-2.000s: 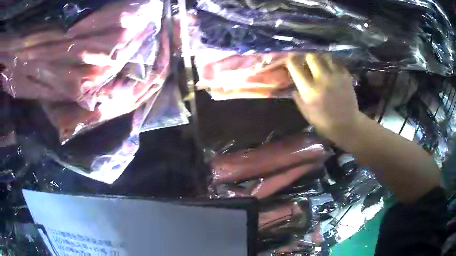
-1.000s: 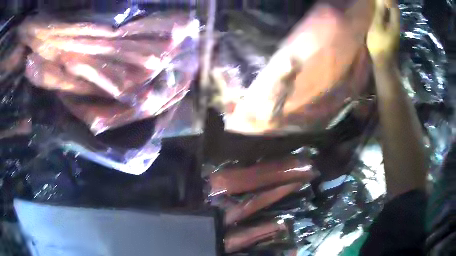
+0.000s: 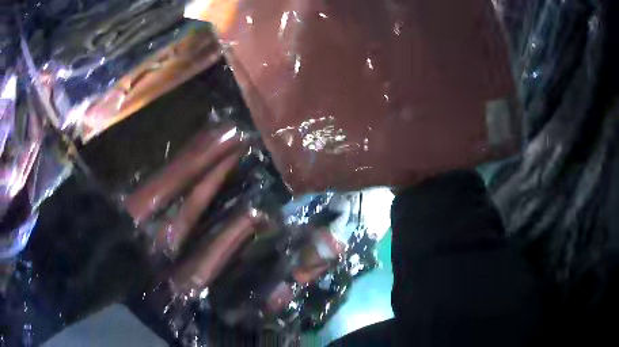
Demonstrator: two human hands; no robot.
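A pink garment in a clear polybag (image 3: pixel 407 88) fills the upper middle and right, close to the camera. A small pale label (image 3: pixel 499 123) sits near its right edge. My right dark sleeve (image 3: pixel 444 251) reaches up to the packet's lower edge; my right hand is hidden behind the packet, so its grip does not show. A corner of the white sheet (image 3: pixel 105 332) on the clipboard shows at the bottom left. My left hand is not in view.
Folded pink garments in polybags (image 3: pixel 203 162) lie at the left, among dark packets. An orange-pink garment edge (image 3: pixel 142 88) is above them. Dark hanging covers (image 3: pixel 563 135) are at the right. Green floor (image 3: pixel 370 298) shows at the bottom middle.
The pink packet has come away from the others and is now close to the camera. My right arm has moved back and my hand has gone out of sight. The view has turned right.
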